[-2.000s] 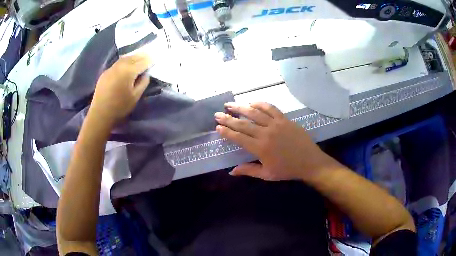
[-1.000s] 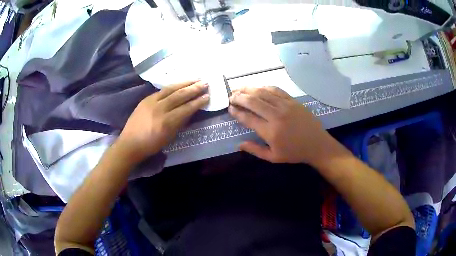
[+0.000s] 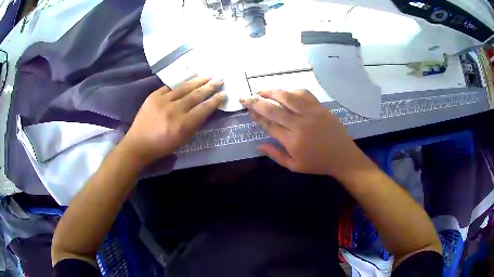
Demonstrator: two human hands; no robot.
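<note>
A pale rounded piece [image 3: 206,81] with a narrow dark strip [image 3: 171,58] lies in front of the needle area, washed out by the lamp. A dark grey panel [image 3: 103,76] lies rumpled at its left. My left hand [image 3: 170,116] rests flat on the pale piece's lower left edge. My right hand [image 3: 303,127] is palm down just right of it, fingertips at the piece's lower right edge, thumb spread. Neither hand visibly pinches cloth. The needle tip and any thread are not clear.
A pale curved piece [image 3: 346,76] with a dark top strip lies right of the needle. Snips [image 3: 428,67] lie farther right. The ruler edge [image 3: 417,107] runs along the table front. A blue basket [image 3: 392,162] stands below right. White folded cloth [image 3: 70,154] lies left.
Since two seconds ago, my left hand has come down and right, beside my right hand. The pale rounded piece now lies before the needle area, and the dark panel has shifted left.
</note>
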